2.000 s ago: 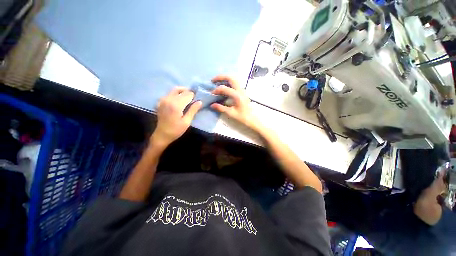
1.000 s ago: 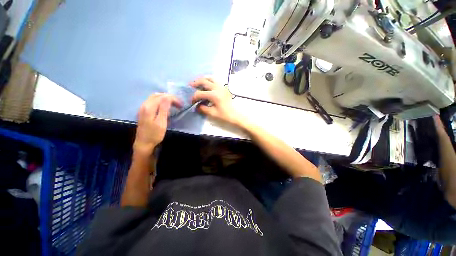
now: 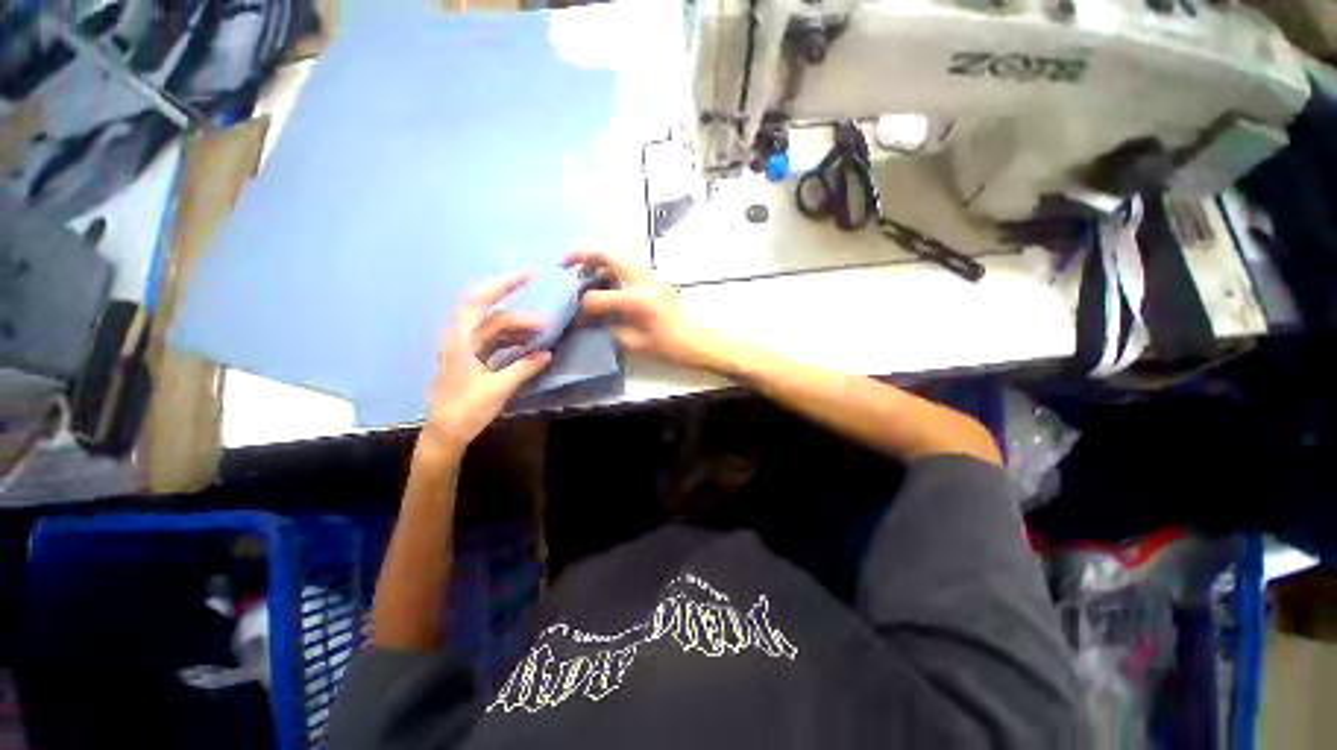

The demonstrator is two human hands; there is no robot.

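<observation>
A large light blue cut panel (image 3: pixel 396 176) lies flat on the white table, left of the sewing machine. A small blue fabric piece (image 3: pixel 546 301) is bunched and folded between my hands above the panel's near right corner. My left hand (image 3: pixel 481 359) grips its left side with bent fingers. My right hand (image 3: pixel 631 308) pinches its right side, where a darker fold shows. The exact finger contact is partly hidden by the cloth.
The cream-white sewing machine (image 3: pixel 938 88) stands at the right, with black scissors (image 3: pixel 836 188) and dark snips (image 3: pixel 933 249) near it. Black and white strips (image 3: pixel 1122 293) hang at the right edge. Blue crates (image 3: pixel 286 586) stand below; cardboard (image 3: pixel 198 308) lies left.
The view has turned and shifted, so the machine sits higher and more of the left side shows. Both hands still hold the small piece, which now stands more raised and folded between them.
</observation>
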